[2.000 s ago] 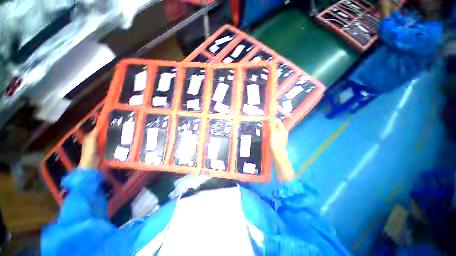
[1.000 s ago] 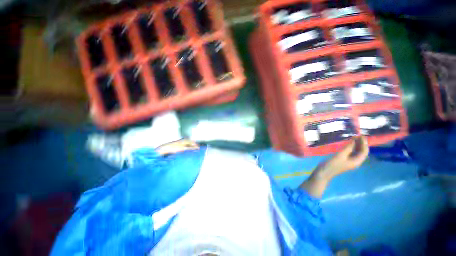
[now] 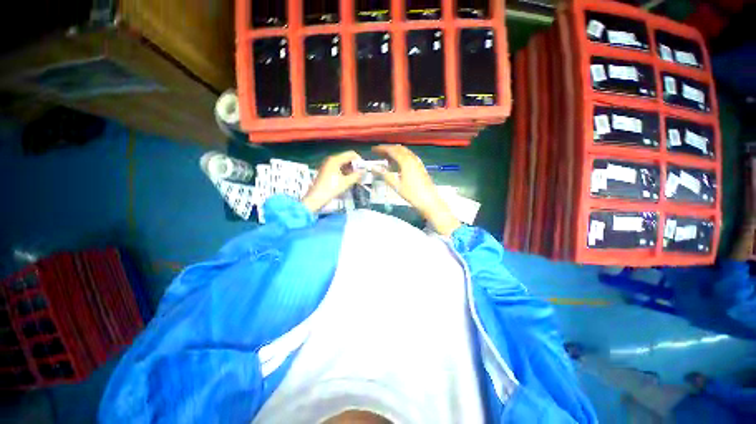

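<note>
My left hand [image 3: 333,180] and my right hand [image 3: 406,176] meet in front of my chest, both on a small white label strip [image 3: 370,166] between their fingertips. Printed label sheets [image 3: 282,178] lie on the green bench beside and partly under my left hand. Straight ahead is an orange-red tray [image 3: 373,122] on a stack, with black units [image 3: 374,73] in its pockets and no large white labels on them. At the right, the top tray [image 3: 627,252] of a tall stack holds black units with white labels [image 3: 625,126].
A label roll [image 3: 229,168] lies left of the sheets, and a pale ring-shaped roll [image 3: 226,108] is near the wooden cabinet [image 3: 157,83]. A blue pen [image 3: 441,168] and a white paper [image 3: 458,204] lie right of my hands. Another tray stack [image 3: 75,315] is at lower left.
My right hand has left the labelled stack and joined my left hand at the label strip. Earlier, both hands held a labelled tray. The view has turned, showing the lower-left stack.
</note>
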